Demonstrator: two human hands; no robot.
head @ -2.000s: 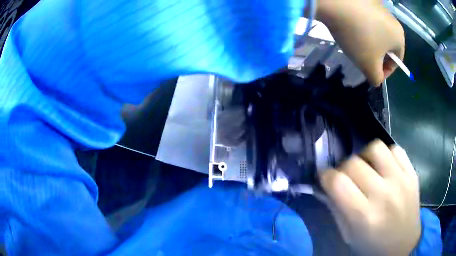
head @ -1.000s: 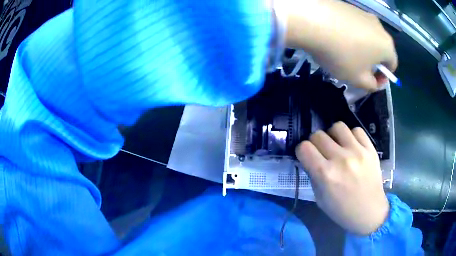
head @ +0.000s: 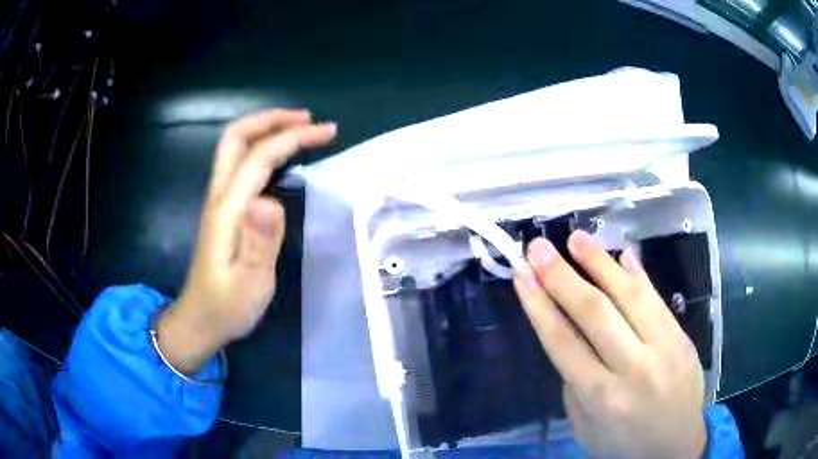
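The white housing (head: pixel 369 296) lies open in front of me, with a black inner assembly (head: pixel 484 350) filling much of it. A white curved strip (head: pixel 466 213) crosses its upper left part. My left hand (head: pixel 235 238) is beside the housing's upper left corner, thumb and fingers apart. A blurred pale thing lies by its fingertips; whether it is held is unclear. My right hand (head: pixel 619 345) rests palm down over the black assembly, fingers slightly spread, fingertips by the strip's lower end. It covers part of the assembly.
A white sheet (head: pixel 336 376) lies under the housing's left side. A large white part (head: pixel 538 116) stands behind the housing. Thin wires with small pale plugs (head: pixel 56 93) lie at far left on the dark bench (head: pixel 395 54). A pale rail (head: pixel 717 27) curves at upper right.
My left arm has drawn back from across the housing to the left. The housing now shows lower and larger, with the white part behind it visible. My right hand lies flatter over the assembly.
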